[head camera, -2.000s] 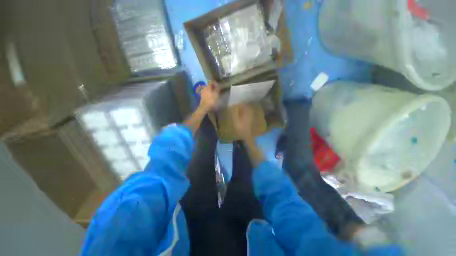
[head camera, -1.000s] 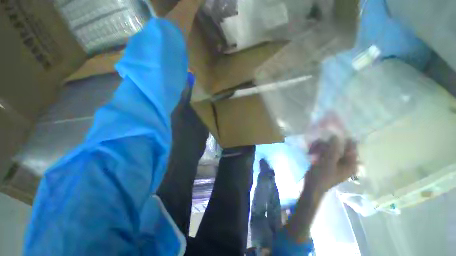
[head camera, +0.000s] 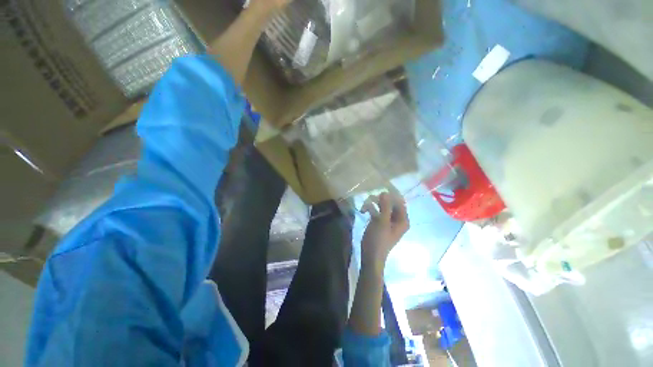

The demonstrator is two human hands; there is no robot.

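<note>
A limp, clear plastic bag or sheet [head camera: 365, 143] is spread over a small brown carton [head camera: 311, 175] near my feet. My right hand [head camera: 387, 218] is at its lower edge, fingers bent and pinching it. My left hand [head camera: 266, 6] is at the top edge of the picture, partly cut off, by the left side of a second open carton [head camera: 344, 82]; its fingertips are hidden. That carton holds clear ridged plastic and whitish wrapped pieces [head camera: 365, 29].
A large cream bin [head camera: 566, 150] lies at the right, with a bright red plastic piece [head camera: 469, 186] beside it. A white scrap [head camera: 491, 63] is on the blue floor. At the left are a printed brown carton [head camera: 54, 79] and clear stacked trays [head camera: 132, 43].
My right hand has moved left, away from the bin, and the clear plastic now lies more over the small carton. The red piece has come into clear view. My left hand stays near the top edge.
</note>
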